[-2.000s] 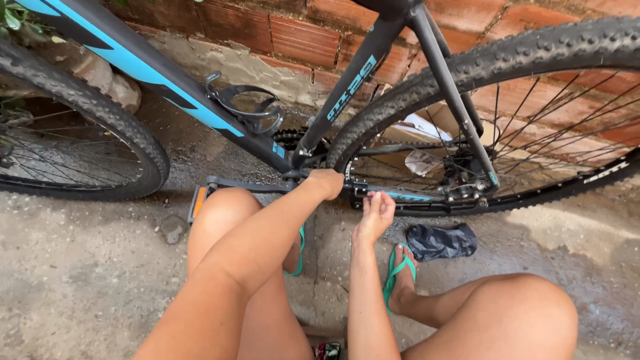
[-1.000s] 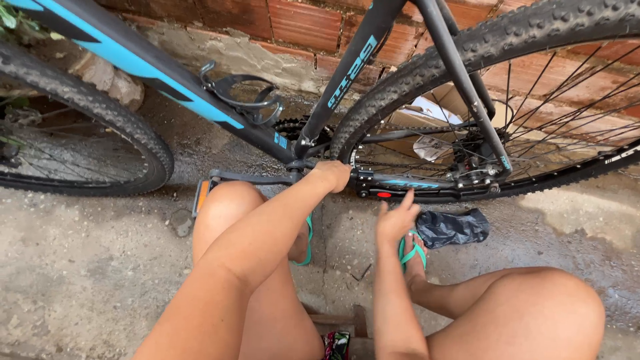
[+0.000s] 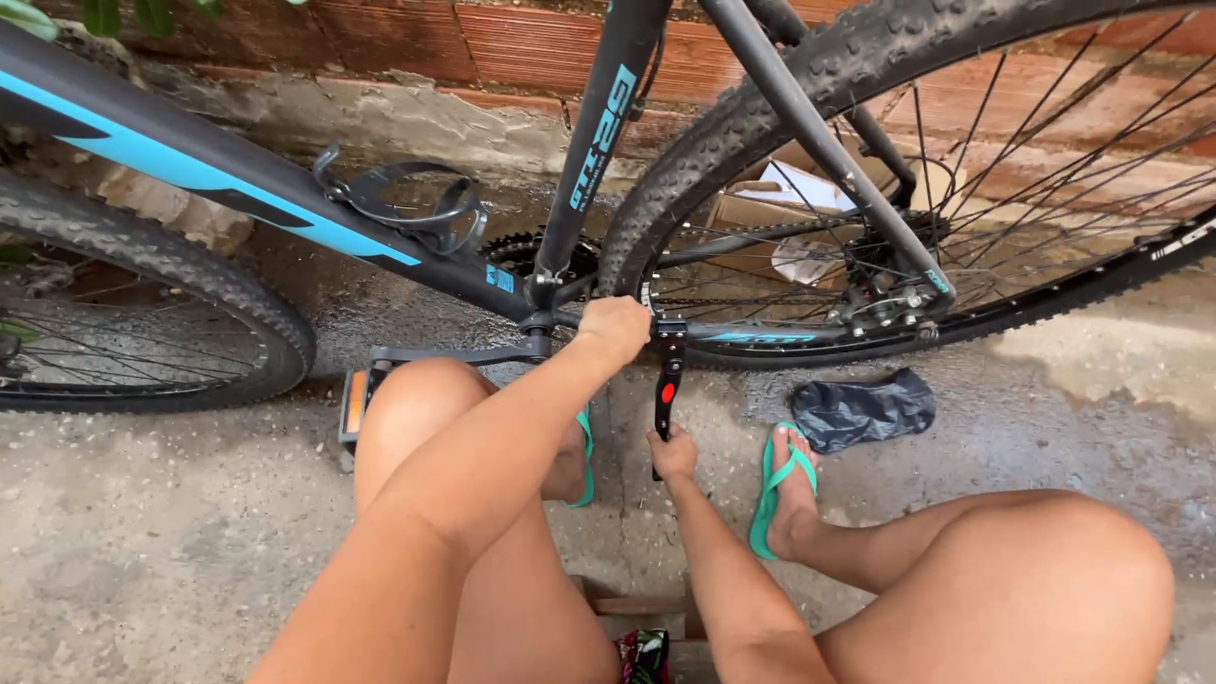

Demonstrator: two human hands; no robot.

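Note:
A black and blue bicycle frame (image 3: 199, 152) stands before me with its rear wheel (image 3: 655, 204) at the right. My left hand (image 3: 616, 326) is closed around the frame tube just behind the crank, beside the tyre. A black kickstand (image 3: 667, 380) with a red oval mark is mounted on the chainstay (image 3: 760, 333) and points down toward me. Its lower end is in the fist of my right hand (image 3: 674, 454). The crank arm (image 3: 465, 354) and a pedal with an orange reflector (image 3: 356, 404) lie left of my left hand.
Behind the bicycle runs a brick wall (image 3: 380, 33), with an opened cardboard box (image 3: 750, 218) at its foot. The front wheel (image 3: 275, 332) is at the left. A black plastic bag (image 3: 864, 410) lies on the concrete floor (image 3: 171, 532) near my sandalled foot (image 3: 793, 484).
The kickstand lay along the chainstay one second ago and now points down toward me. My right hand has moved left and closed on its end. My left hand stays by the crank.

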